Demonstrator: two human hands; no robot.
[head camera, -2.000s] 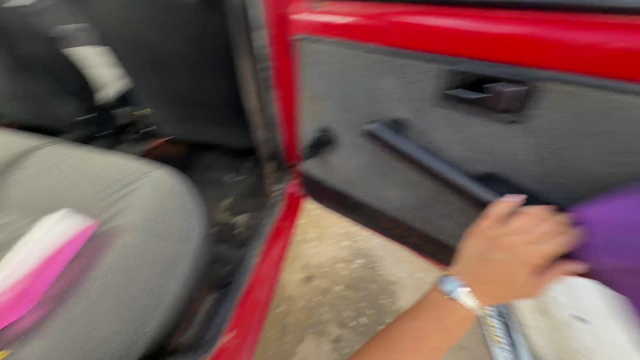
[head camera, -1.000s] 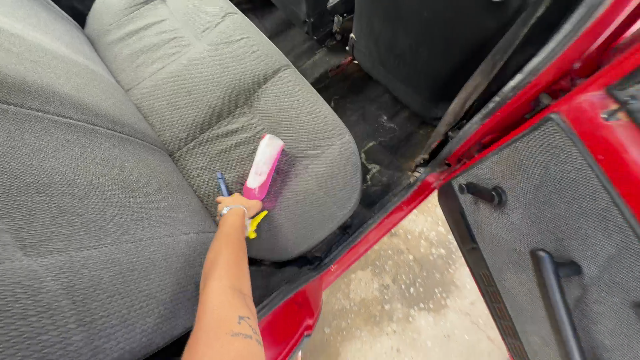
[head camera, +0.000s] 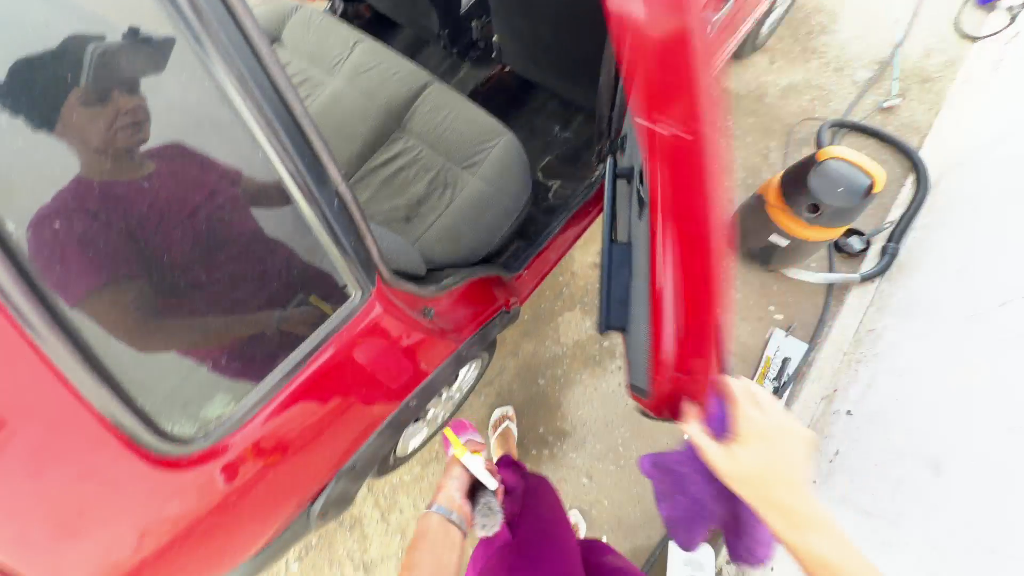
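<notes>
My left hand is closed around a bundle of cleaning items: a pink item, a yellow-and-white tool and a brush with grey bristles. It is low in the view, beside the red car's side. My right hand holds a purple cloth and grips the edge of the open red car door with it. The fingertips are partly hidden by the door and cloth. Inside the car is a grey fabric seat.
An orange-and-black vacuum cleaner with a black hose stands beyond the door, near a white wall. A flat item bearing writing lies on the ground. The car's side window reflects a person. A wheel is below the car body.
The pink item, held over the seat one second ago, is now outside the car in my left hand. My right hand, unseen then, is now on the door edge. The view has swung widely.
</notes>
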